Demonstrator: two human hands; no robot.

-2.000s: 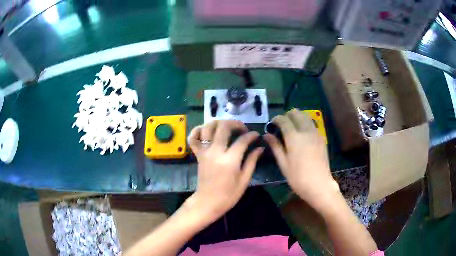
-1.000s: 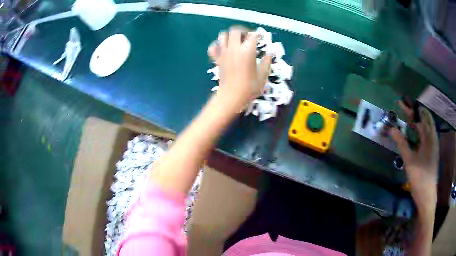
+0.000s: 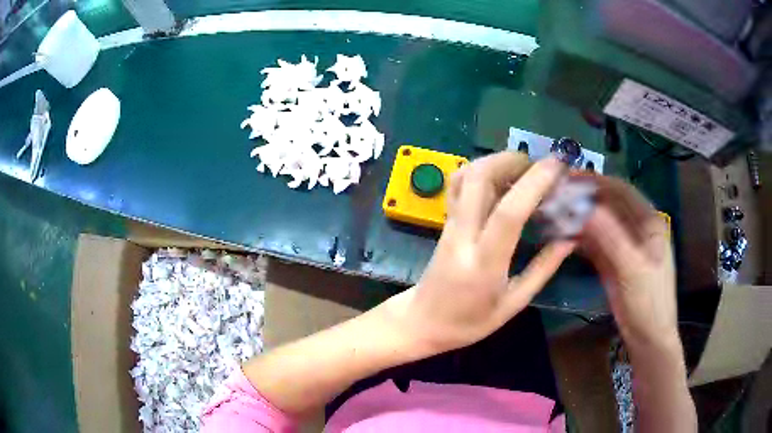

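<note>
A blurred whitish plastic part (image 3: pixel 567 207) is between my two hands, in front of the press fixture. My left hand (image 3: pixel 499 245) grips it with thumb and fingertips from the left. My right hand (image 3: pixel 626 241) is blurred and touches it from the right; whether it grips the part or a ring is unclear. The silver fixture plate (image 3: pixel 518 138) with its round steel post (image 3: pixel 567 150) shows just behind, partly hidden by my fingers. A loose pile of white bladed parts (image 3: pixel 317 127) lies on the bench to the left.
A yellow button box (image 3: pixel 412 190) stands left of the fixture; another (image 3: pixel 664 224) is mostly hidden by my right hand. The green press (image 3: pixel 669 110) is behind. A ring box (image 3: pixel 745 317) is at right, a parts box (image 3: pixel 199 338) lower left. A white oval disc (image 3: pixel 93 127) lies far left.
My left hand has moved from the pile to the fixture area, now with a white part. My right hand has come off the fixture to meet it. The view has swung back right.
</note>
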